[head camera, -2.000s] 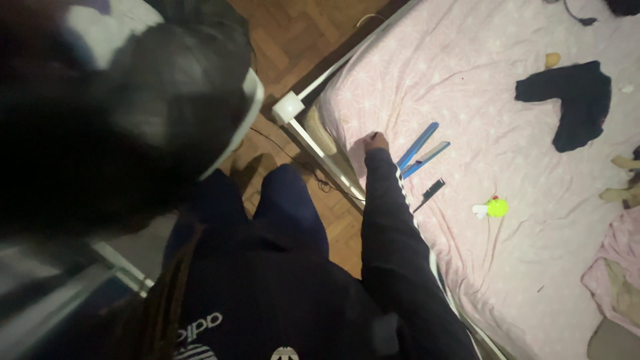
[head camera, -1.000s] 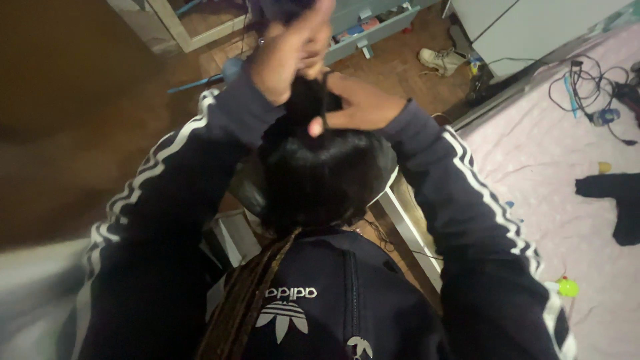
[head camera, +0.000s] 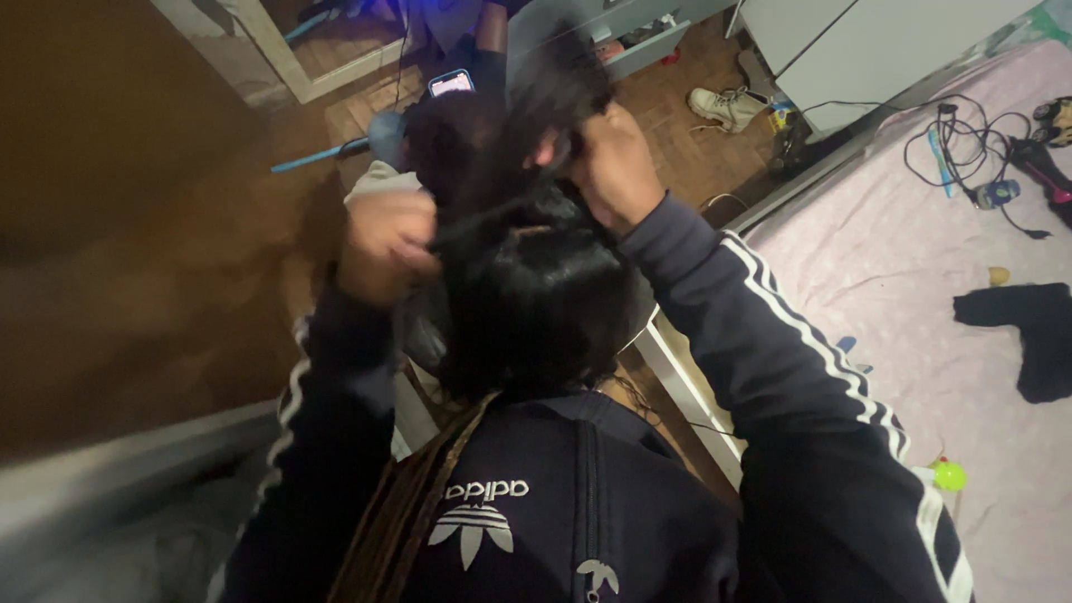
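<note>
The dark hair (head camera: 553, 293) of a person seated before me fills the middle of the head view, with a parting across it. My right hand (head camera: 615, 163) grips a raised bunch of this hair. Off to the left, my left hand (head camera: 389, 243) is closed on a thin dark strand or band that stretches toward the bunch; motion blur hides which it is. Long braids (head camera: 410, 502) hang over the front of my black Adidas jacket (head camera: 544, 469).
On the pink bedsheet (head camera: 888, 209) lie cables (head camera: 946, 142), a black garment (head camera: 1026, 327) and a lime-green item (head camera: 950, 476). Beyond are a lit phone (head camera: 450, 82), an open drawer (head camera: 649, 50), a boot (head camera: 727, 107) on the wooden floor and a framed mirror (head camera: 335, 71).
Two seconds ago one hand was at the bed's edge; a second ago both were together at the hair. Now my left hand has moved away to the left, while my right remains at the bunch.
</note>
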